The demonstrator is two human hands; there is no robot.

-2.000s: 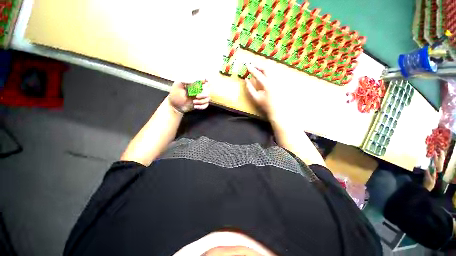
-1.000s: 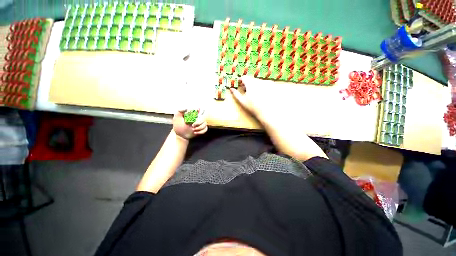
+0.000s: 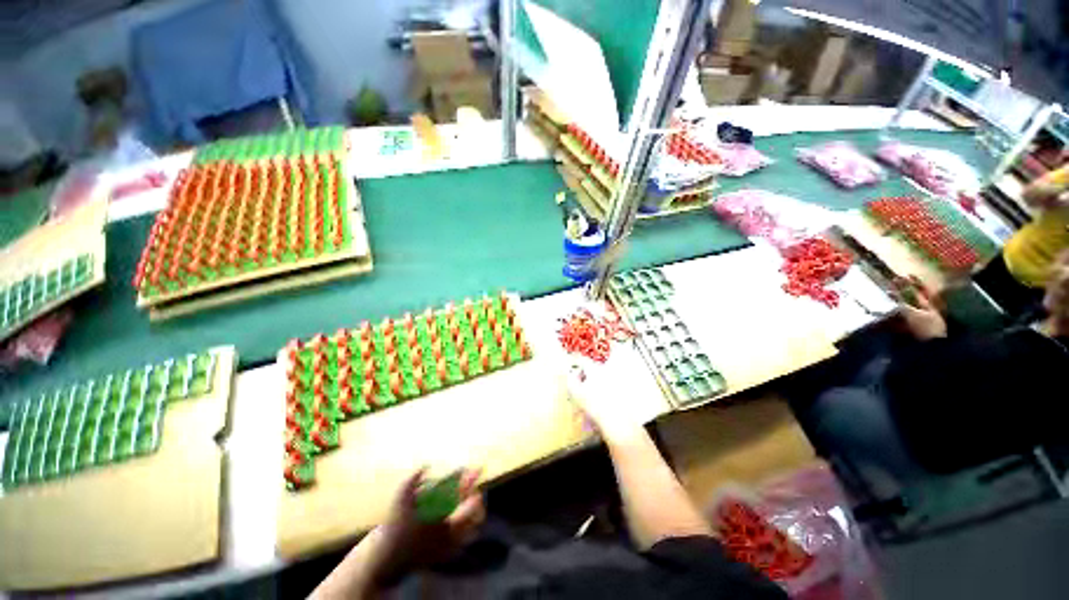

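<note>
My left hand (image 3: 431,525) is at the bench's front edge, closed around a green unit (image 3: 437,498). My right hand (image 3: 596,393) reaches to the near side of a loose heap of red ring parts (image 3: 590,335). Its fingertips are washed out, so I cannot tell whether they hold anything. Fitted units (image 3: 404,361), green blocks with red parts standing up, stand in dense rows on a cardboard sheet (image 3: 399,478) in front of me. The rows step down toward the near left corner.
Bare green units (image 3: 100,422) lie on cardboard at left, more (image 3: 668,334) right of the red heap. A blue pot (image 3: 583,254) stands by a metal post (image 3: 642,141). Stacked fitted layers (image 3: 252,223) lie behind. A bag of red parts (image 3: 762,539) is below the bench. Another worker sits at right.
The view has tilted up and shows more of the workshop. My right hand has moved from the near left end of the fitted rows to the red heap. My left hand still holds a green unit.
</note>
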